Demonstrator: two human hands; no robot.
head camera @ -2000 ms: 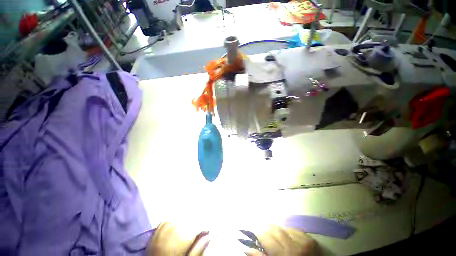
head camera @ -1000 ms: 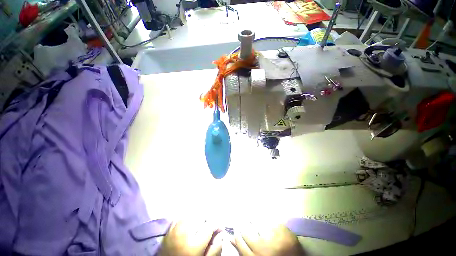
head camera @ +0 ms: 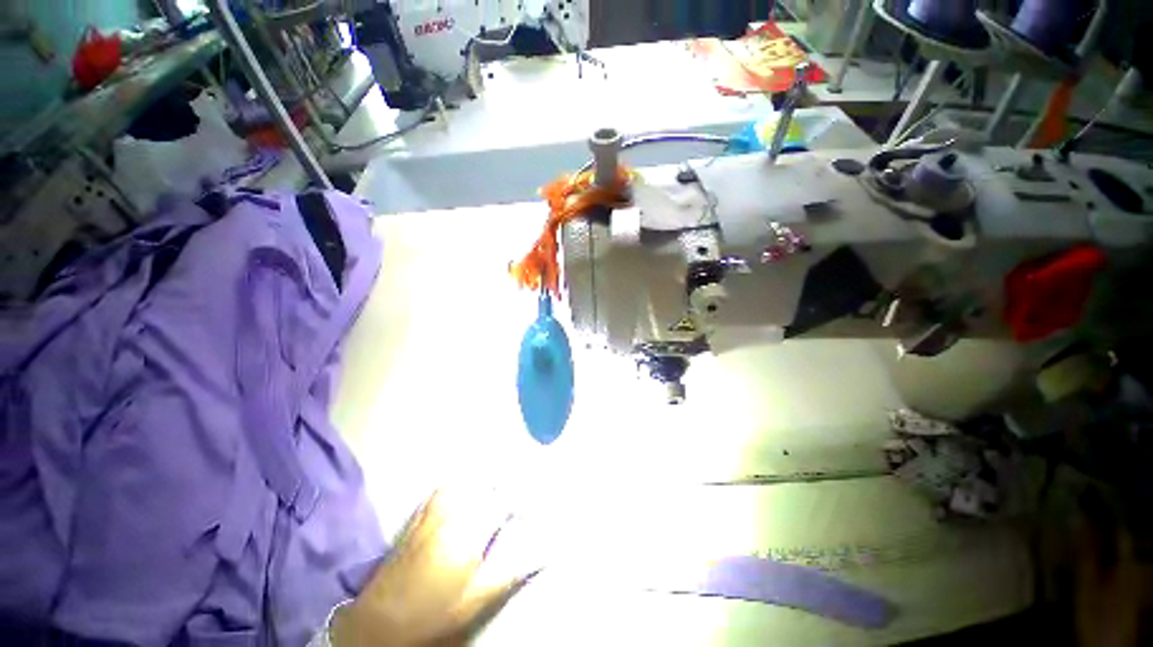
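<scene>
A narrow lilac strip (head camera: 803, 592) lies flat near the table's front edge; its left part fades into the bright glare. My left hand (head camera: 436, 571) is low in the picture, left of the strip's visible part, with its fingers towards the glare. Whether it holds anything is washed out. A blurred brownish shape at the lower right edge may be my right hand (head camera: 1110, 584); its fingers cannot be made out. The white sewing machine head (head camera: 759, 284) stands beyond the strip, with its needle area (head camera: 668, 367) at its left end.
A large lilac garment pile (head camera: 190, 430) covers the left. A blue teardrop-shaped object (head camera: 545, 379) hangs below orange ties (head camera: 551, 228) at the head's left end. A patterned crumpled cloth (head camera: 942, 465) lies right of the needle area. A red piece (head camera: 1053, 293) is on the head's right side.
My hands were together at the bottom middle; now only my left hand remains there, slightly further left. A blurred shape has appeared at the right edge. The strip's left end no longer shows.
</scene>
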